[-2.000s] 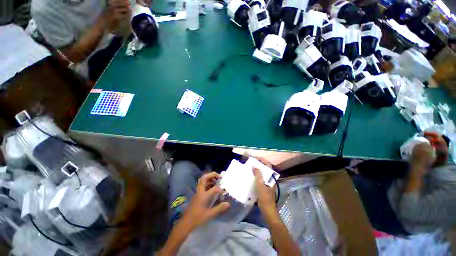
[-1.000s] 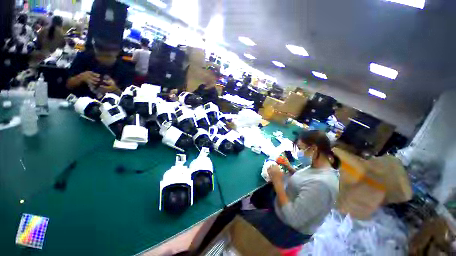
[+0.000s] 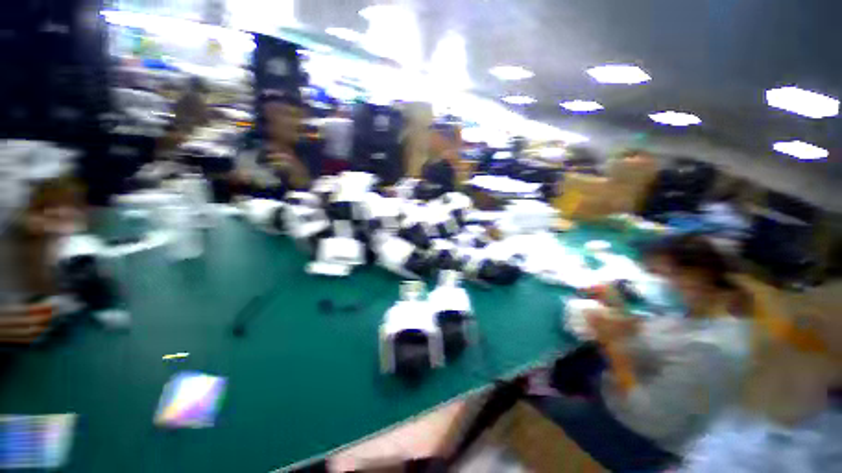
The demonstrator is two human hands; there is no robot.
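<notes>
Neither of my hands is in the picture. The frame is blurred. Nearest in front of me, two white PTZ security cameras [image 3: 412, 337] with round black fronts stand side by side on the green-topped bench [image 3: 305, 406]. A small shiny sticker sheet [image 3: 190, 400] lies at the lower left. Another sticker sheet [image 3: 35, 440] is cut off by the left part of the bottom edge. A heap of more white and black cameras [image 3: 340, 222] lies farther back on the bench.
A seated person [image 3: 683, 369] at the right holds a white item. Another person is partly visible at the left edge, beside a camera [image 3: 85, 277]. Black pigtails [image 3: 251, 314] lie on the bench. An open brown carton [image 3: 554, 443] is at the lower right.
My view has lifted and swung, first right, then partly back left. My hands and the white item they held have left the picture. Both sticker sheets show again, and everything is more blurred.
</notes>
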